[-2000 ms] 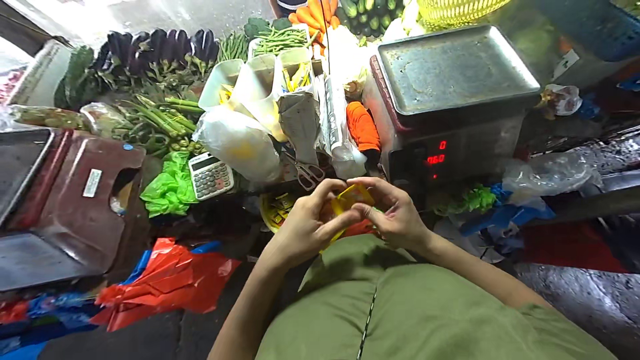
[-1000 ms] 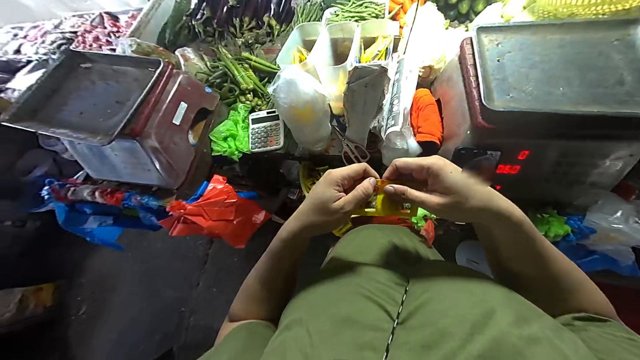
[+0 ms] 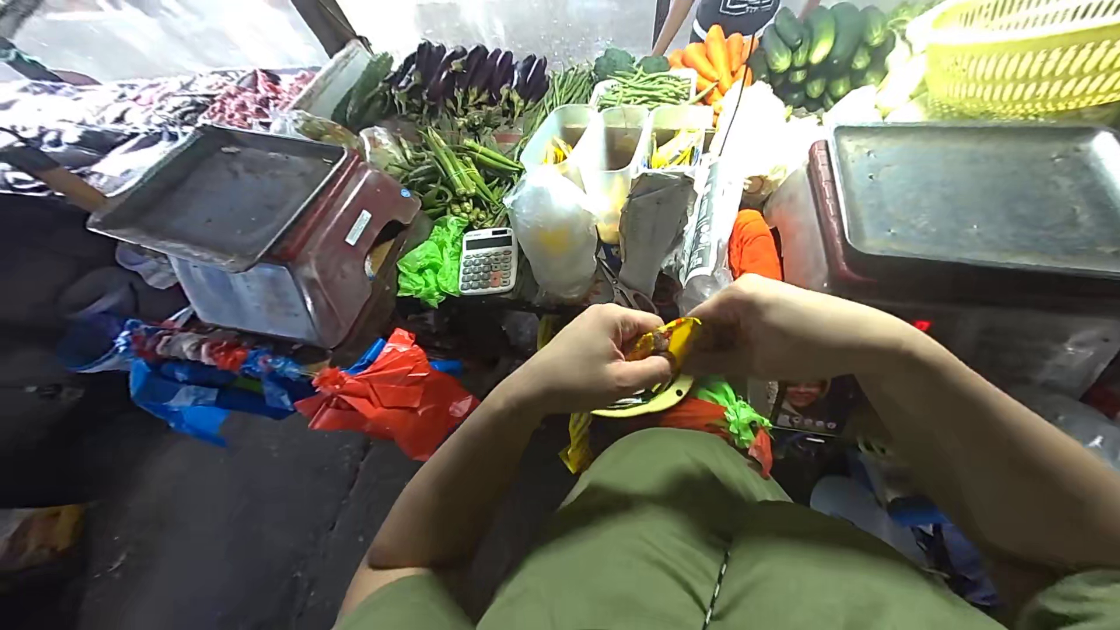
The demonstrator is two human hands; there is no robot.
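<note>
My left hand grips a small yellow packet between thumb and fingers, above my lap. Close against the packet's right side is my right hand; its fingertips are blurred and partly hidden, so its hold on the packet cannot be told. Under the hands shows the rim of a yellow container. A pair of scissors lies just beyond them. Behind stand a cloudy plastic bag and white bins holding yellow packets. A white calculator lies to the left, beside a green plastic bag.
Weighing scales with metal trays stand at the left and right. Eggplants, okra, carrots and a yellow basket are at the back. Red plastic bags hang at the left. Part of a person stands behind the stall.
My hands were together on the yellow packet; now the right one is turned more inward and blurred, the left still on the packet. The view has shifted.
</note>
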